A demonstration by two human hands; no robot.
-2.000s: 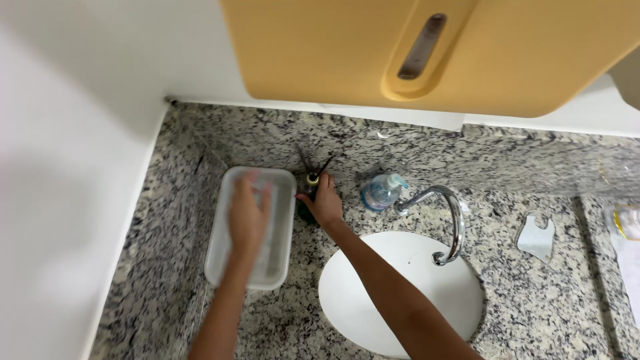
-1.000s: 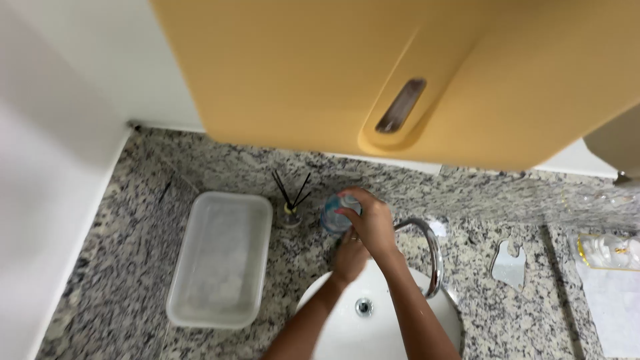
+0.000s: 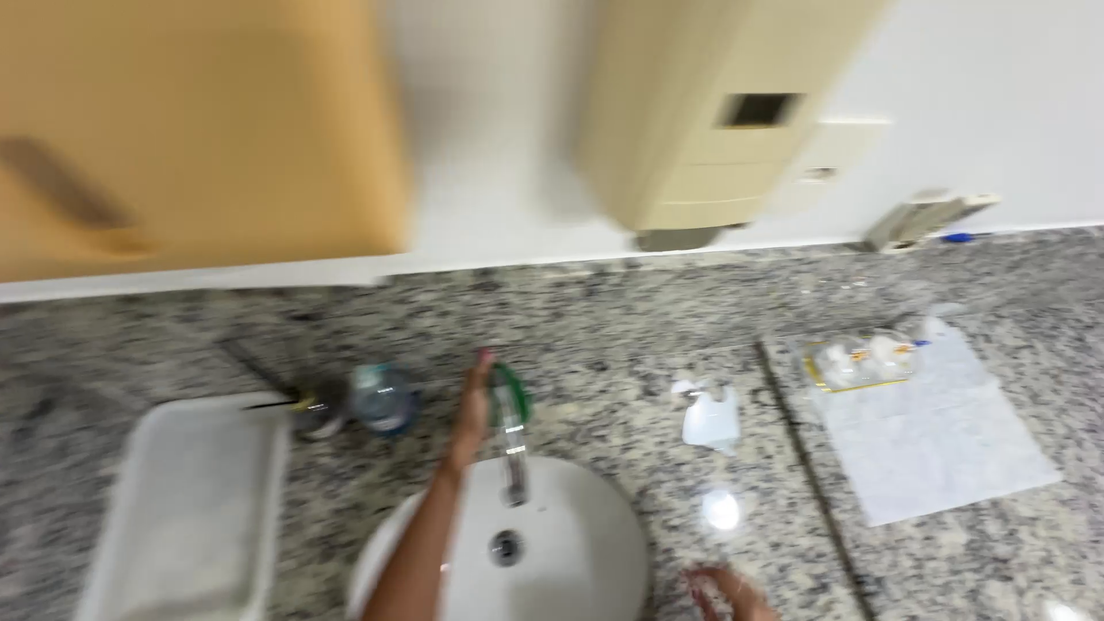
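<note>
My left hand (image 3: pixel 473 410) is upright at the faucet (image 3: pixel 515 457), against a blurred green thing (image 3: pixel 509 395) behind the spout; its grip is unclear. Low in the view, right of the white oval sink (image 3: pixel 595 535), my right hand (image 3: pixel 729 593) has its fingers apart and nothing visible in them; it is partly cut off. A blue soap bottle (image 3: pixel 384 398) stands left of the faucet, touched by neither hand. Beside it is a reed diffuser (image 3: pixel 317 410) with dark sticks, near the rim of a white plastic tray (image 3: pixel 280 483).
A yellow dispenser (image 3: pixel 216 129) and a cream one (image 3: pixel 681 129) hang above the granite counter. Right of the sink lies a pale, irregularly shaped flat piece (image 3: pixel 711 418). Farther right, a clear gold-edged tray (image 3: pixel 862 360) with white items sits by a white sheet (image 3: pixel 940 431).
Both hands have left the soap bottle. My left hand is now at the faucet and my right hand is low, right of the sink. The view has swung to the right.
</note>
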